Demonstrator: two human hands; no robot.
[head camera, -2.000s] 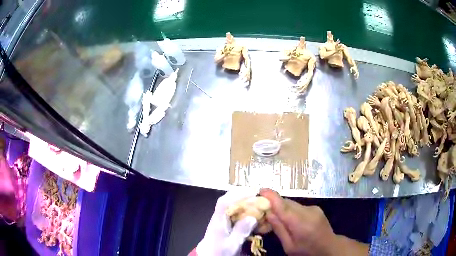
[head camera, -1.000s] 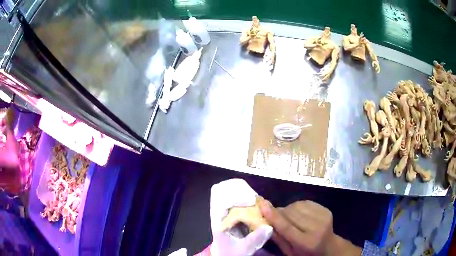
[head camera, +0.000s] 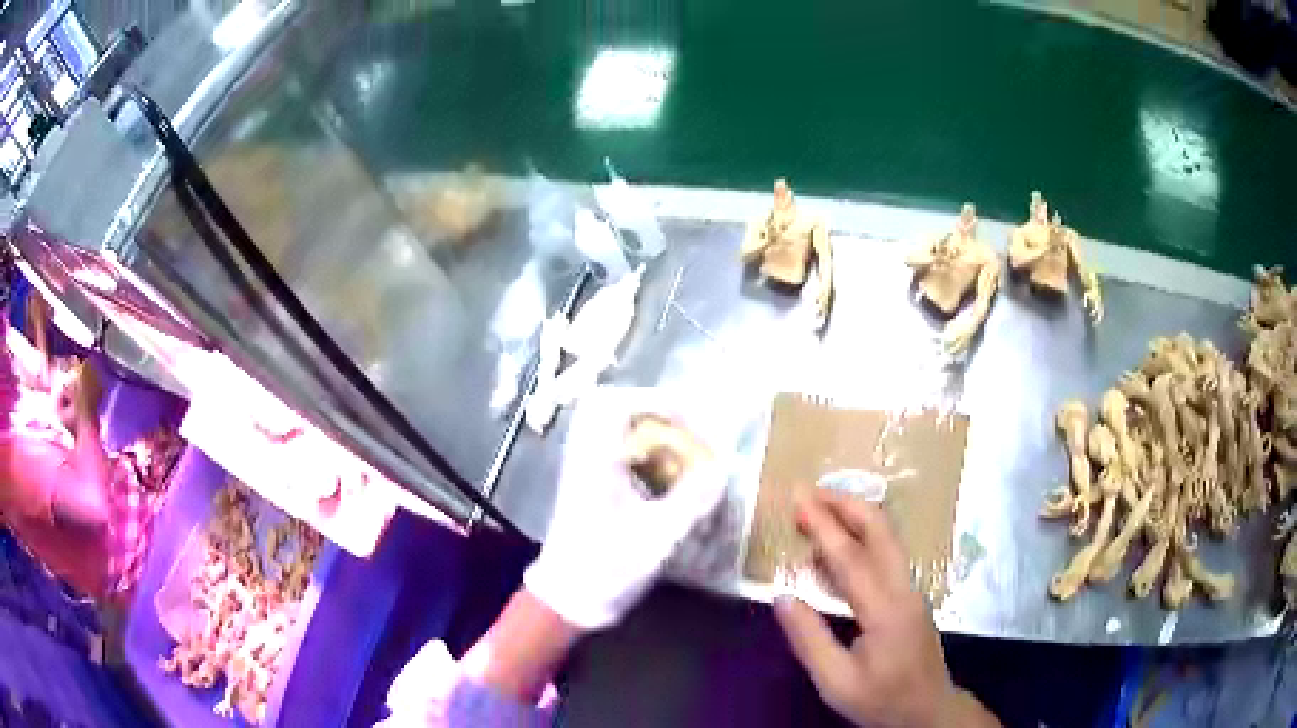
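Note:
My left hand (head camera: 612, 519), in a white glove, is closed around a tan torso (head camera: 663, 452) above the bench's front edge; a dark hollow shows in it, and most of it is hidden by the glove. My bare right hand (head camera: 871, 619) reaches over the front of the brown cardboard pad (head camera: 797, 455), fingers apart, with nothing visible in it. Its fingertips are at the near side of the small clear glue dish (head camera: 851, 485). Wet streaks shine on the pad.
Three torsos with arms (head camera: 787, 245) lie along the back edge by the green conveyor (head camera: 854, 107). Arm parts (head camera: 1166, 448) are heaped at right. Squeeze bottles (head camera: 600, 245) and a limp white glove (head camera: 605, 324) lie by the glass panel. A blue crate (head camera: 306, 640) and another person's arm (head camera: 64, 477) are at left.
Both hands have come apart and risen from below the bench edge. The left still holds the torso; the right has moved to the glue dish. The view has shifted.

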